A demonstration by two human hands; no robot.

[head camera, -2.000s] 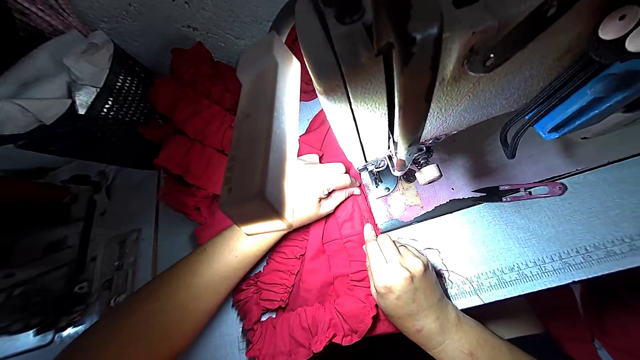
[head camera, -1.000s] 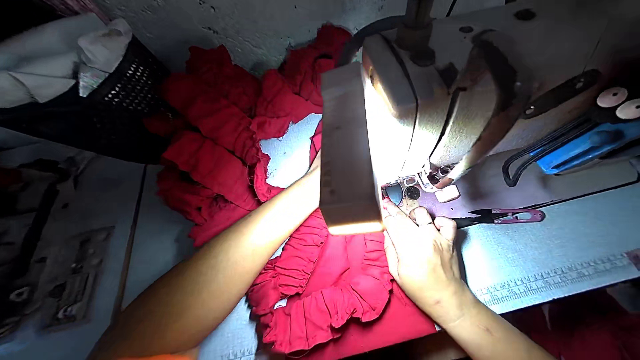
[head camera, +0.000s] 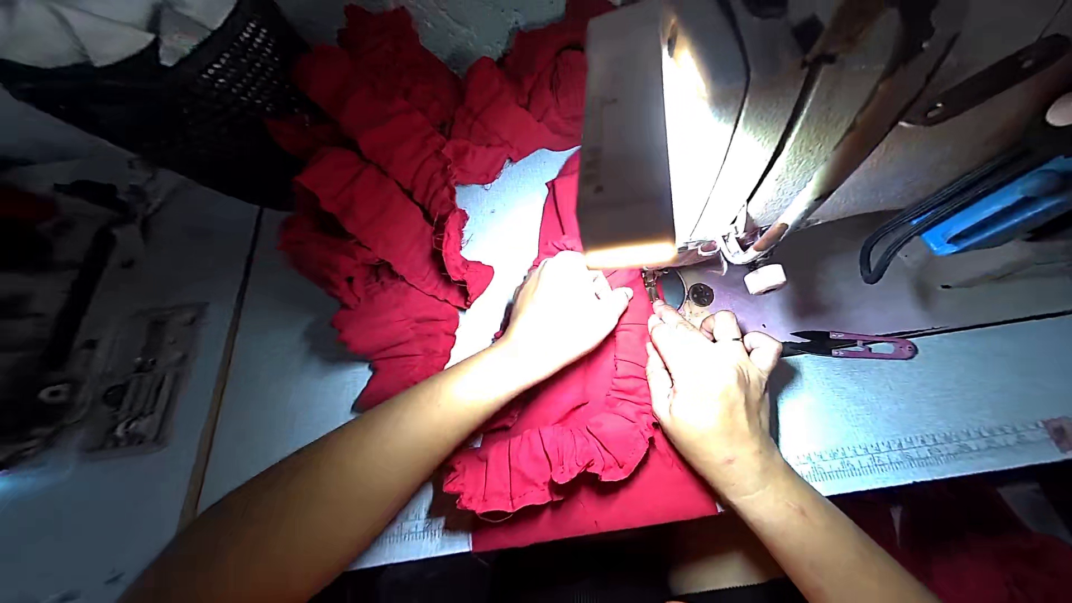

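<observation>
Gathered red fabric point(head camera: 578, 456) lies on the sewing machine's bed, its ruffled edge running up toward the presser foot point(head camera: 651, 286). My left hand point(head camera: 565, 310) rests on the fabric left of the foot, fingers curled, partly beneath the machine's lamp point(head camera: 626, 142). Whether it pinches the cloth cannot be told. My right hand point(head camera: 712, 368) is at the ruffle's right edge, fingertips just below the presser foot; its thumb side touches the fabric, and its grip is unclear. Purple-handled thread snips point(head camera: 871, 345) lie right beside the right hand's knuckles.
More ruffled red fabric point(head camera: 377, 201) is heaped at the back left, beside a black perforated basket point(head camera: 243, 75) holding pale cloth. A blue-handled tool point(head camera: 997, 209) lies at the right. A measuring scale point(head camera: 921, 448) runs along the front edge. Metal parts point(head camera: 142, 377) sit far left.
My left hand, mostly hidden behind the lamp a second ago, shows again on the fabric left of the foot. The right hand stays near the presser foot. The view has shifted.
</observation>
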